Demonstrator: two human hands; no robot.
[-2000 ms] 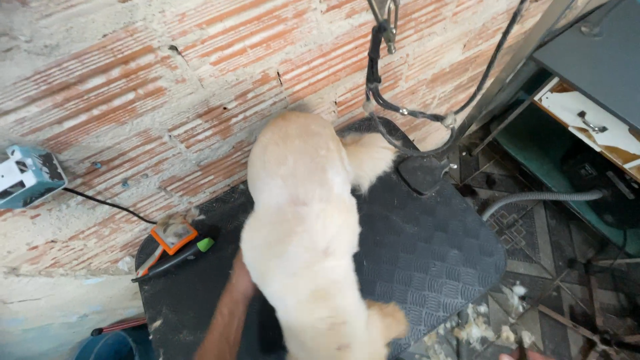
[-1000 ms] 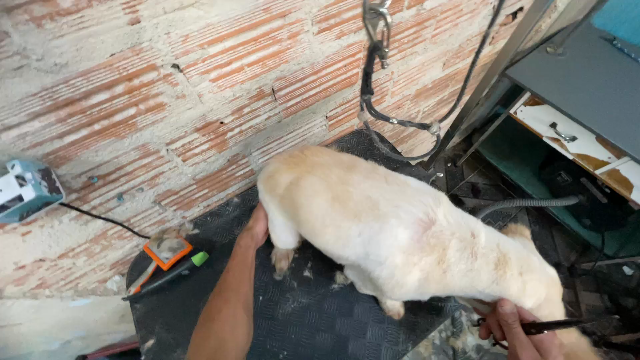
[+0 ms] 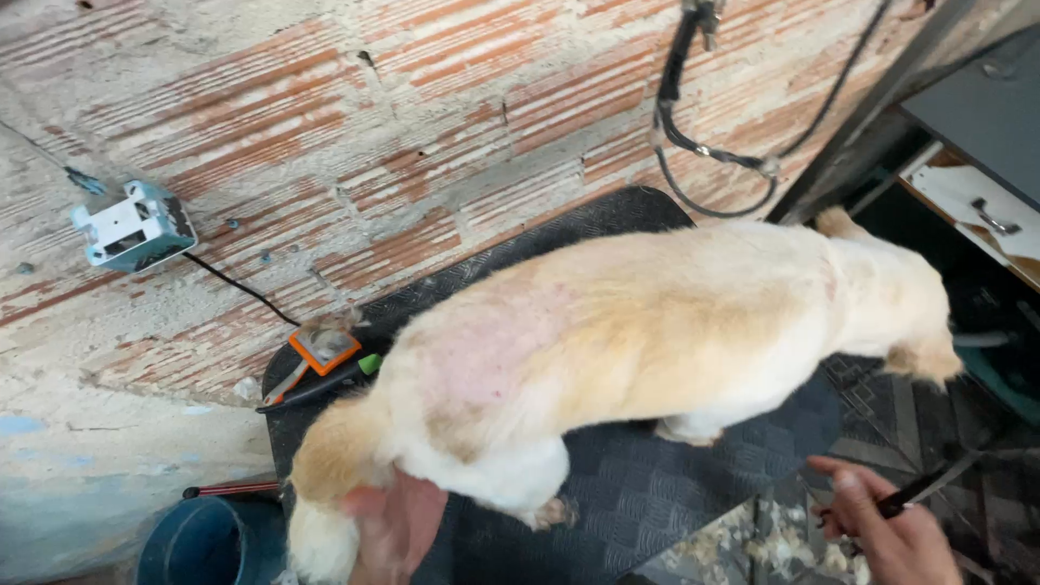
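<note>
A short-clipped cream dog point(image 3: 650, 325) stands on a black textured grooming table point(image 3: 634, 496), its head at the right and its rear at the lower left. Against the dog's rear, by the hind leg and fluffy tail, is my left hand point(image 3: 398, 520), its fingers partly hidden by fur. My right hand point(image 3: 886, 520) is off the table's front right edge, closed around dark-handled scissors point(image 3: 918, 491), whose blades point up and right. Beside the dog's rump lie an orange-framed slicker brush point(image 3: 325, 349) and a black tool with a green end point(image 3: 325, 388).
A looped black restraint strap point(image 3: 707, 150) hangs before the rough brick wall point(image 3: 422, 154). An outlet box point(image 3: 138, 227) with a cord is on the wall. At lower left stands a blue bucket point(image 3: 195, 544); a grey-topped cabinet point(image 3: 983, 114) is at right. Fur clippings point(image 3: 772, 544) litter the floor.
The dog has turned from facing away, through a slant, to standing lengthwise with its head right. My right hand has come away from the dog's head or neck area, still with the scissors.
</note>
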